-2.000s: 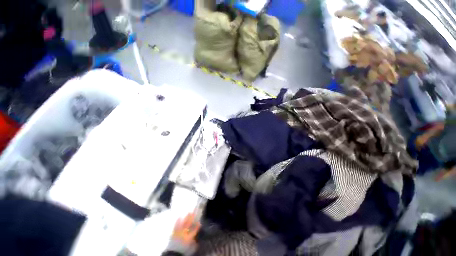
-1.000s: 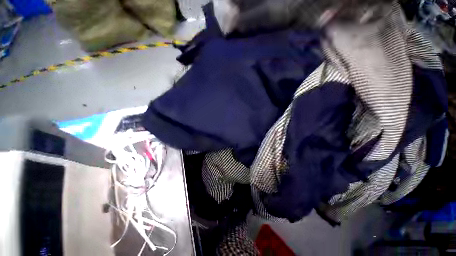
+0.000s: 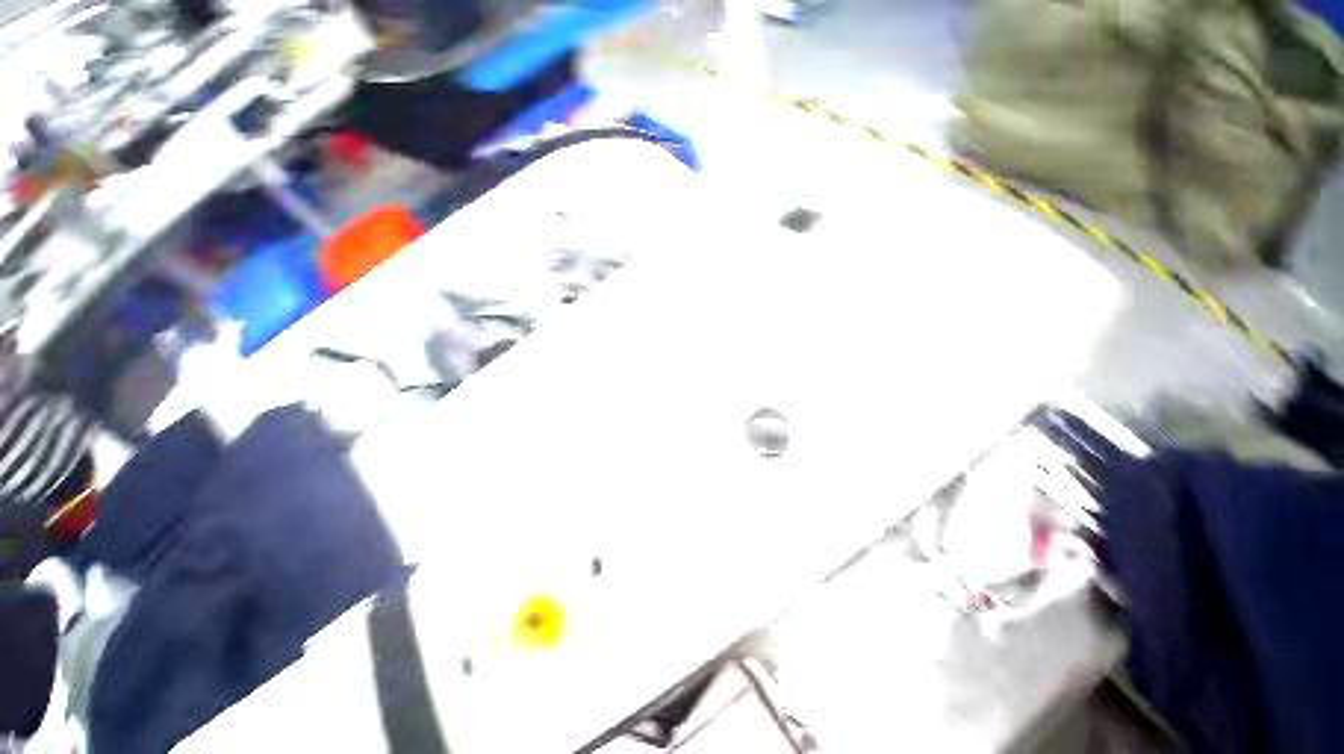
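Note:
Neither of my hands is visible in this blurred, overexposed head view. The white machine table [image 3: 914, 324] fills the middle. The white sewing machine head [image 3: 295, 692] lies at the lower left, with a black band [image 3: 398, 670] across it. A navy garment [image 3: 243, 552] is heaped on the left, behind the machine head. Another navy garment [image 3: 1253, 589] hangs at the right edge. White tangled strands [image 3: 988, 530] lie on the side tray [image 3: 943, 670] between table and right garment. The needle area is not visible.
A white trough [image 3: 487, 332] with crumpled grey scraps runs behind the table. An olive bundle [image 3: 1135, 118] stands on the floor at the upper right, past a yellow-black floor line [image 3: 1091, 228]. Orange [image 3: 369, 248] and blue [image 3: 270, 295] items are at the upper left.
The view has swung left from the garment pile back to the machine table. The pile is now mostly out of the picture. The hand seen near the machine two seconds ago is no longer visible.

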